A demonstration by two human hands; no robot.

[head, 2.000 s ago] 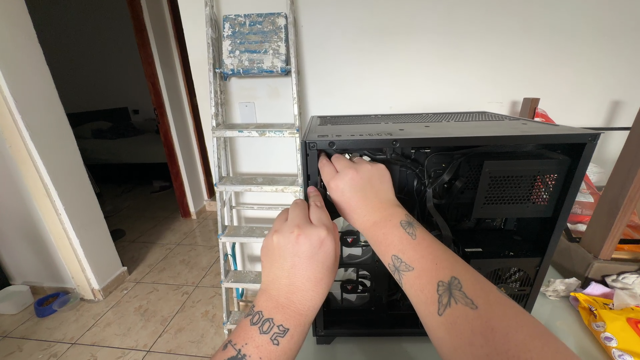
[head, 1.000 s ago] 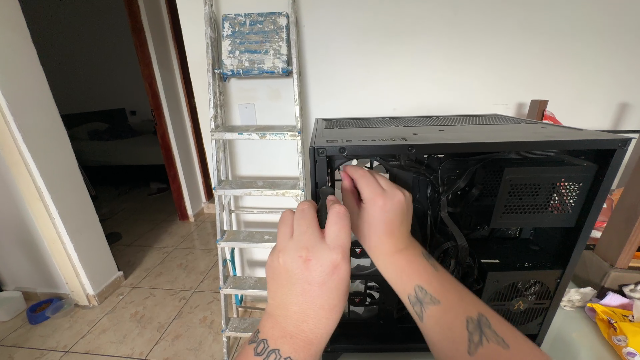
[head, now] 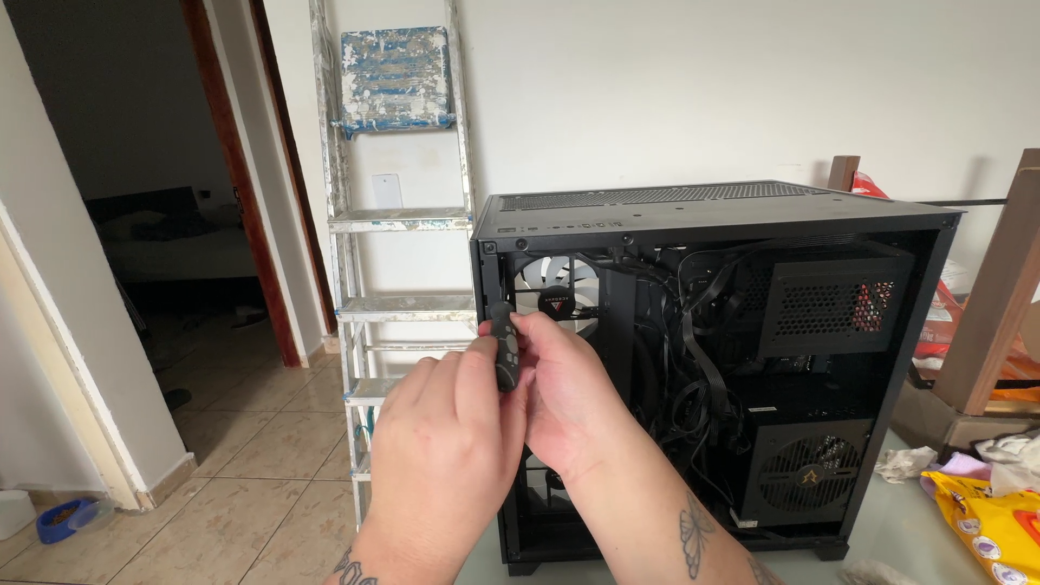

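Observation:
A black desktop computer case (head: pixel 691 223) stands with its side open, showing cables (head: pixel 700 349), a power supply (head: pixel 808 479) and a fan with pale blades (head: pixel 556 296). In front of its left edge, my left hand (head: pixel 455 422) grips the dark handle of a screwdriver (head: pixel 505 349), which stands nearly upright. My right hand (head: pixel 565 382) is beside it, thumb and fingers close around the upper part of the handle. The tool's tip is hard to make out against the dark frame.
A paint-spattered stepladder (head: pixel 398 305) leans at the white wall, left of the case. A yellow packet (head: pixel 979 520) and crumpled tissue (head: pixel 906 465) lie on the glass tabletop at right, near a wooden post (head: pixel 987 301). A blue pet bowl (head: pixel 63 520) is on the tiled floor.
My right hand has come down from the case's top left corner to the screwdriver handle. The upper fan, earlier partly covered by my hand, now shows.

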